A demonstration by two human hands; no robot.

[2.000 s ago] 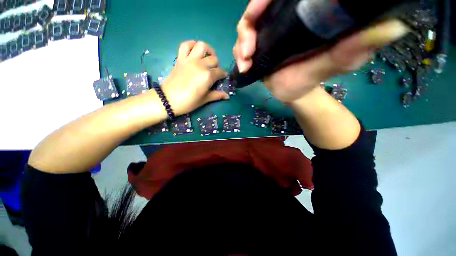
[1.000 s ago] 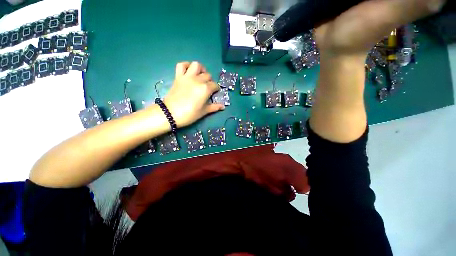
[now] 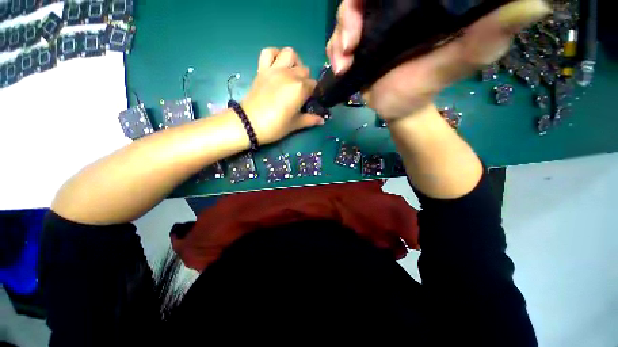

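My right hand [image 3: 420, 74] is wrapped around the thick black electric screwdriver [image 3: 379, 51], at the top centre right. Its narrow end points down and left at a small circuit board module [image 3: 317, 107]. My left hand [image 3: 283, 98], with a dark beaded bracelet at the wrist, holds this module at its edge on the green mat. The driver's end covers much of the module, so the tip's contact is hidden. Other modules lie nearby, such as one [image 3: 310, 163] near the mat's front edge and one with a thin wire [image 3: 177, 112] to the left.
Panelled boards [image 3: 68, 44] lie in rows on the white sheet [image 3: 61, 135] at left. A dark heap of small parts [image 3: 535, 61] lies at right, beside a yellow-handled tool [image 3: 570, 51]. Red-brown cloth [image 3: 298, 207] hangs below the mat's front edge.
A second ago the driver was over the metal-topped box at upper right; now it is down at the module by my left hand. My right arm and hand cover the box. The view has shifted.
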